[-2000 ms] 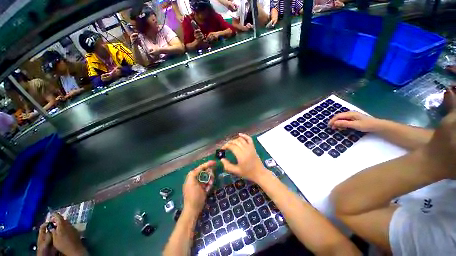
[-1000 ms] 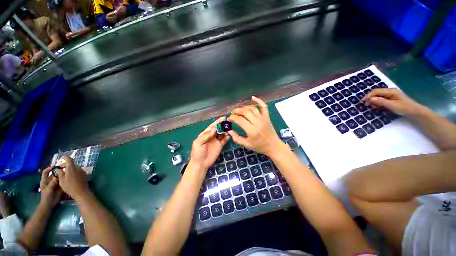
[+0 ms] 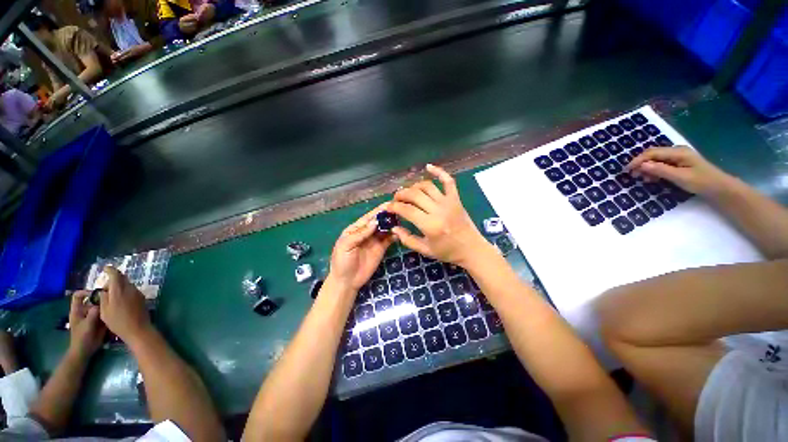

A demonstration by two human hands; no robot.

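A small square unit with a black face is held between my two hands above the far edge of the clear carrier sheet. My left hand grips it from the left, fingers curled round it. My right hand has its thumb and fingertips on its right side, index finger raised. The fingers hide its edges. The clear carrier sheet lies below my forearms and bears rows of black square face pieces; its surface glares. Part of the sheet is behind my right forearm.
Small silver and white pieces and a dark unit lie left of my hands. A white backing sheet with black squares and a neighbour's hand are at right. Another person's hands are at left. A conveyor belt and blue bins lie beyond.
The view has tilted down and shifted. My hands, apart two seconds ago with a green-faced unit and a black square, have come together. The black face now covers the green.
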